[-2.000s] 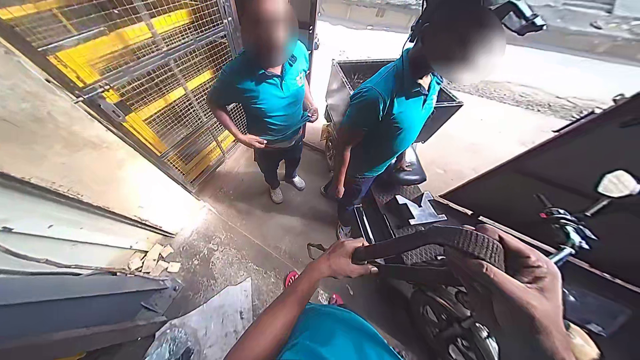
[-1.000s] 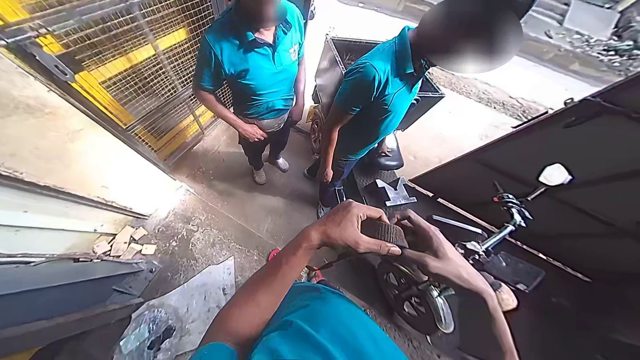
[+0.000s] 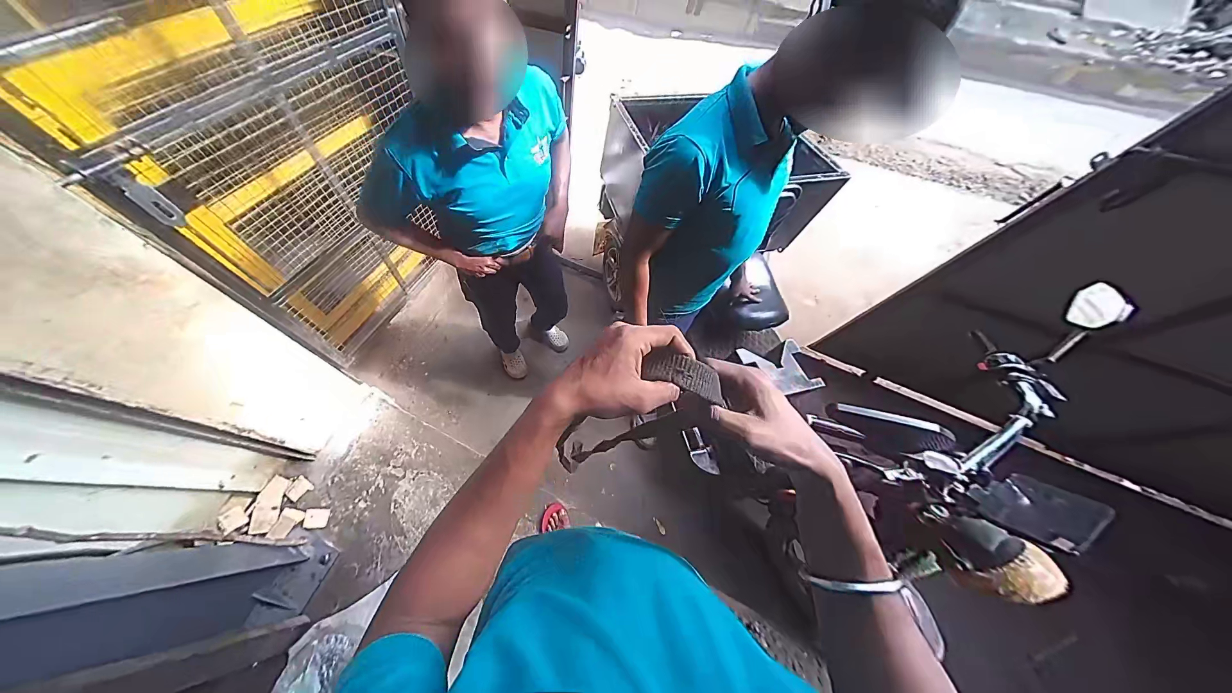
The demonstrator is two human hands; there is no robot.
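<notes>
A dark woven strap (image 3: pixel 685 373) is bunched between my two hands in front of my chest. My left hand (image 3: pixel 616 373) grips its left side, thumb and fingers pinching the folded webbing. On the other side my right hand (image 3: pixel 760 409) holds the strap too, its fingers partly hidden behind the webbing. A loose end of the strap hangs below my left hand. A metal bangle (image 3: pixel 852 584) circles my right wrist.
Two people in teal shirts (image 3: pixel 472 183) (image 3: pixel 717 192) stand ahead, near an open metal box (image 3: pixel 818 178). A motorcycle (image 3: pixel 1001 433) stands at the right beside a dark metal panel (image 3: pixel 1107 318). Wood pieces (image 3: pixel 274 505) lie at left by a mesh gate (image 3: pixel 289 164).
The strap, stretched in a longer loop between my hands two seconds ago, is now bunched more compactly, and my hands are closer together. The view has shifted.
</notes>
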